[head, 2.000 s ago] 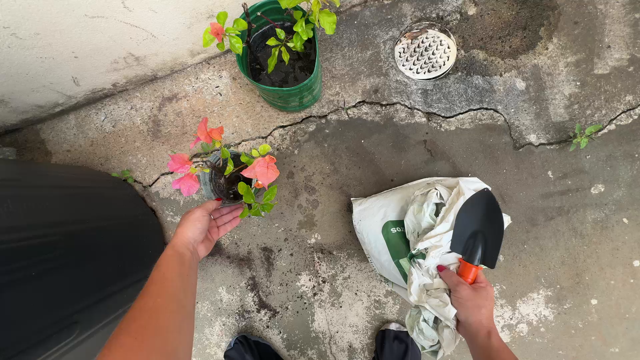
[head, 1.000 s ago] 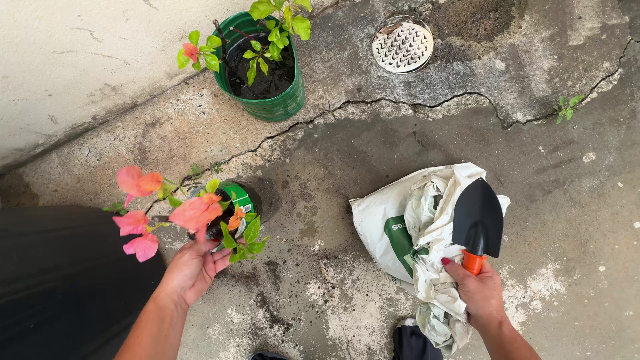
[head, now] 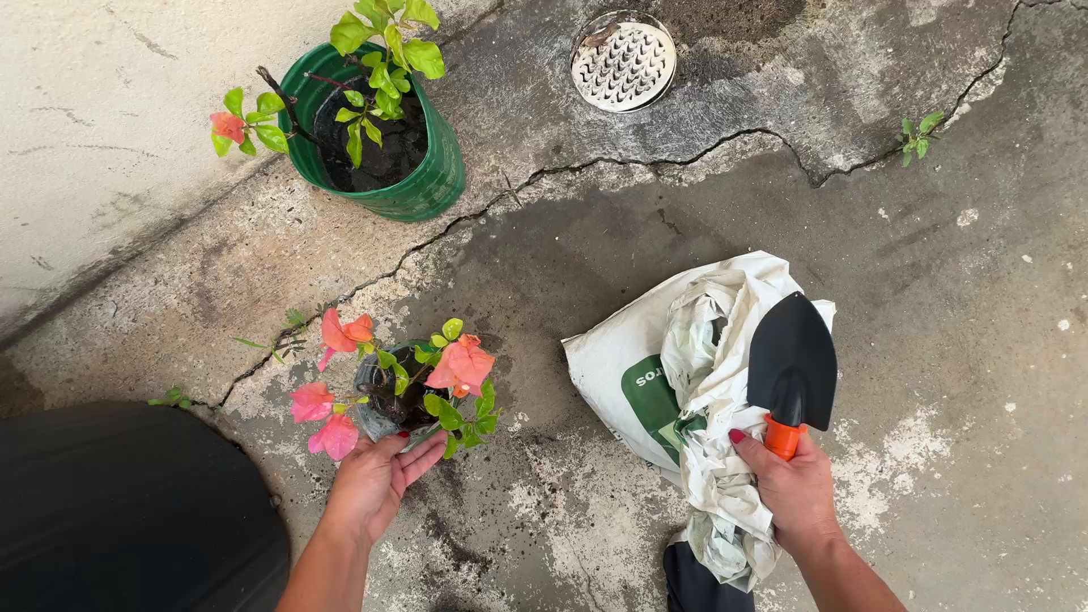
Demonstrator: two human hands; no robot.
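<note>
My left hand is at the near rim of a small plastic pot, its fingers on the rim; a bougainvillea plant with pink-orange bracts grows from dark soil in it. My right hand grips the orange handle of a hand trowel, whose black blade points away from me and carries no visible soil. Under that hand lies a crumpled white plastic bag with a green printed patch; its contents are hidden. Farther off, a larger green pot holds dark soil and a leafy bougainvillea with one orange bract.
A large black container stands at the lower left. A pale wall runs along the upper left. The concrete floor has a long crack, a round metal drain grate and a small weed. My shoe shows below the bag.
The small pot tilted, showing its green side a second ago, and now its soil opening faces up again. The trowel has stayed over the white bag.
</note>
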